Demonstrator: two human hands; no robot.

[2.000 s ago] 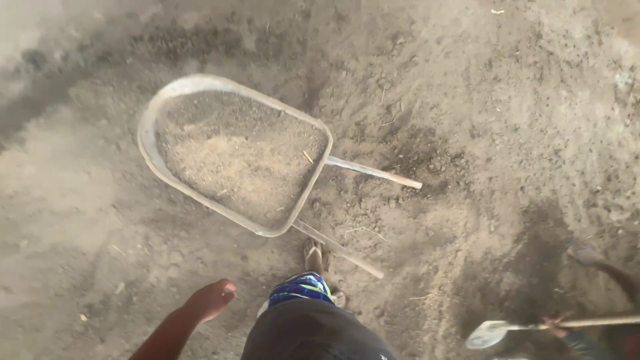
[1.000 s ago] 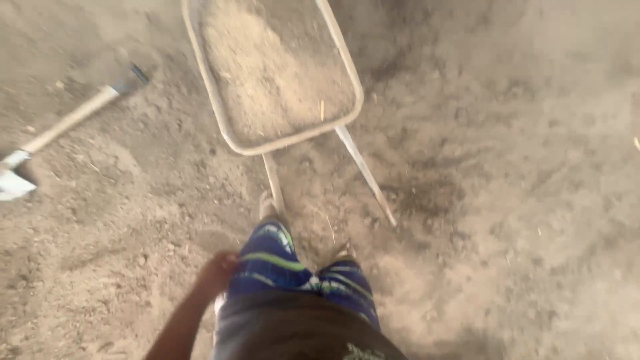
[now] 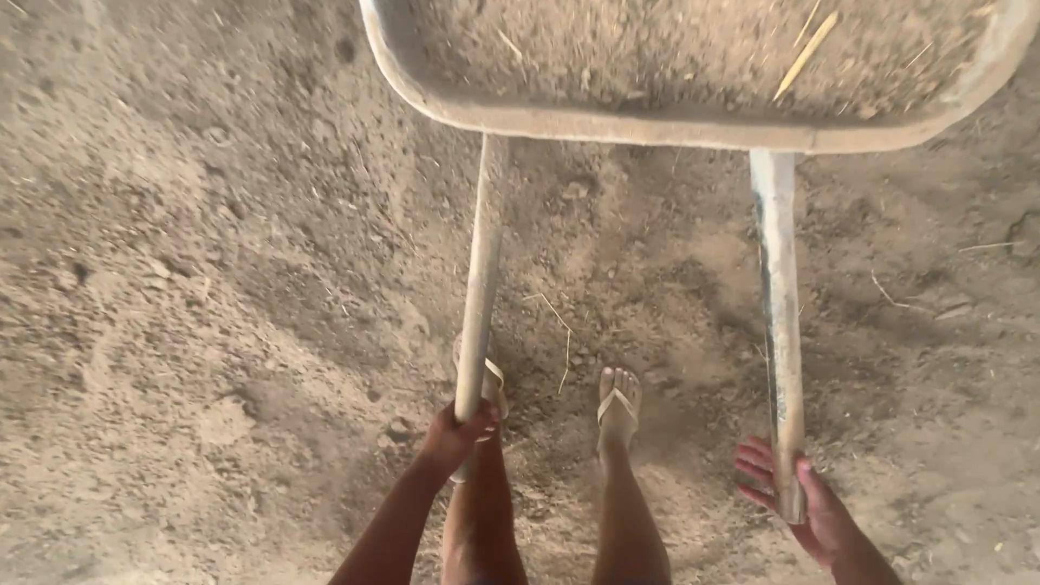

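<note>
A wheelbarrow's tray [image 3: 617,126] spans the top of the view, holding loose dry soil [image 3: 634,57] with a yellowish stalk on it. Two handles run from it towards me. My left hand [image 3: 461,435] is closed around the left handle [image 3: 481,268] near its end. Under the end of the right handle [image 3: 782,325] lies my right hand [image 3: 800,496], palm up, its fingers apart on one side and the thumb on the other, not closed round it.
Bare, crumbly ground [image 3: 227,325] with small clods and thin straws surrounds the wheelbarrow. My feet in flip-flops stand between the handles, the left foot [image 3: 491,390] partly behind the left handle and the right foot [image 3: 619,402] in plain sight.
My left hand, free of the handles before, now grips the left one. My right hand has come into view at the right handle. The view has moved closer to the handles; the shovel is out of sight.
</note>
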